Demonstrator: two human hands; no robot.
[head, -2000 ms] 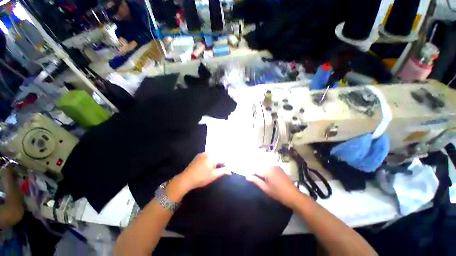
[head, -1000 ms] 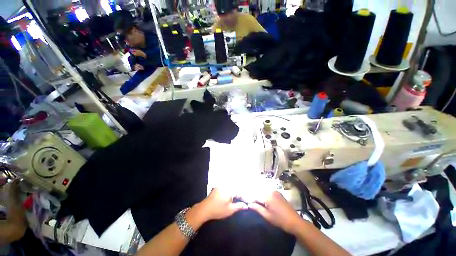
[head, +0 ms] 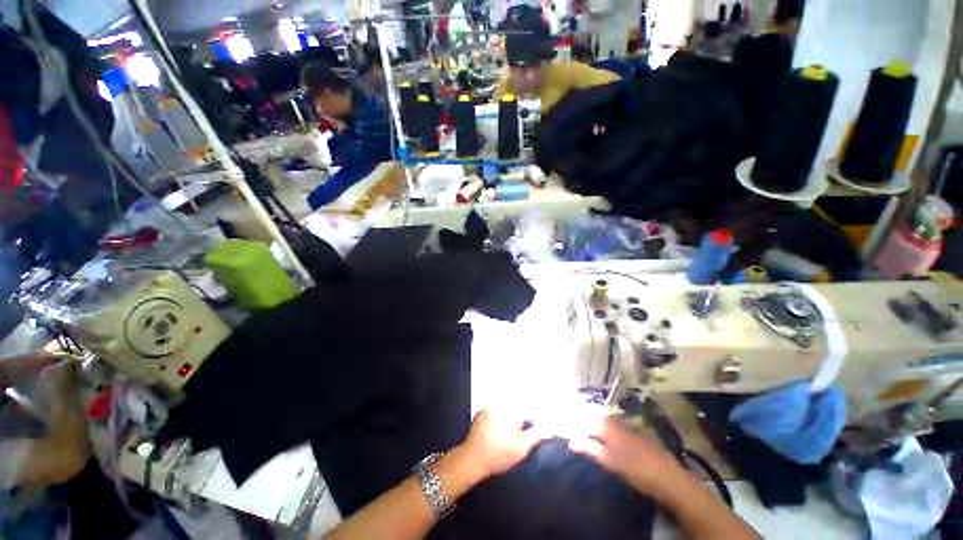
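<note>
A black garment body (head: pixel 348 359) lies spread over the table left of the needle, and part of it hangs toward me. The off-white sewing machine head (head: pixel 697 343) stands at the right. White glare hides the needle area. My left hand (head: pixel 501 441), with a metal watch on the wrist, holds the near part of the black fabric (head: pixel 549 490) just below the glare. My right hand (head: pixel 625 451) holds the same fabric close by on the right. The fingertips of both hands are partly washed out.
Black-handled shears (head: pixel 697 464) lie under the head, partly hidden. A light blue cloth bundle (head: pixel 794 422) hangs from the head. A green block (head: pixel 251 274) and a neighbouring machine (head: pixel 158 329) are at left. Blue spool (head: pixel 712 255) behind the head. Other people sit beyond and at far left.
The view has tilted up and turned left, so the scene sits lower and further right. Both hands remain on the fabric near the needle; my right hand now partly covers the shears.
</note>
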